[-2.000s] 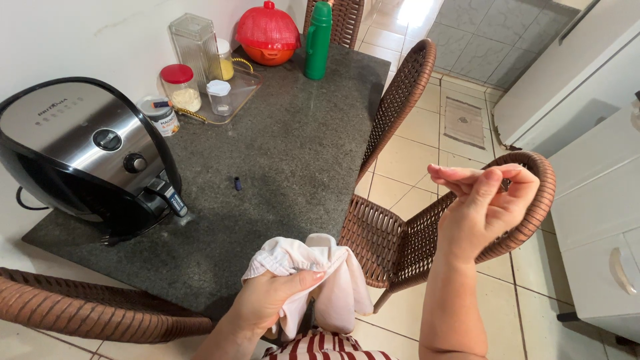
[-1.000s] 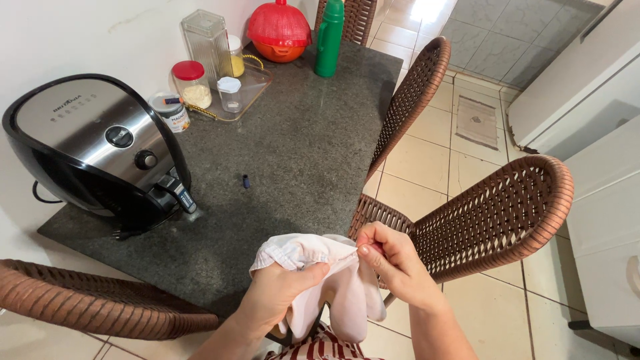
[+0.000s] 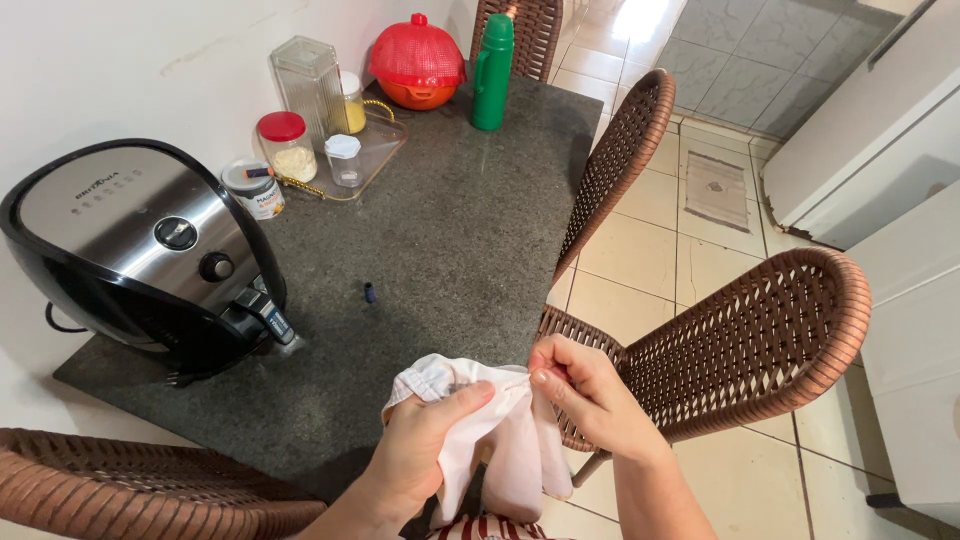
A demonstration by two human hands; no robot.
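A light pink cloth garment (image 3: 510, 457) with a gathered, elastic-looking edge hangs at the near edge of the dark stone table. My left hand (image 3: 424, 439) grips its gathered part, thumb on top. At the garment's upper right edge, my right hand (image 3: 581, 394) pinches the fabric between thumb and forefinger. Whether a needle or thread is between those fingertips is too small to tell. A small dark blue cylindrical object, perhaps a thread spool (image 3: 370, 292), stands on the tabletop beyond my left hand.
A Britânia air fryer (image 3: 150, 247) occupies the table's left side. Behind it are a lidded tin (image 3: 255, 191), jars on a clear tray (image 3: 375, 169), a red-lidded bowl (image 3: 418, 67) and a green thermos (image 3: 493, 75). Woven chairs (image 3: 750, 345) surround the dark table (image 3: 465, 217).
My right hand, raised away from the garment at the right two seconds ago, has come down and left to its edge, where it now pinches the fabric. My left hand keeps its hold.
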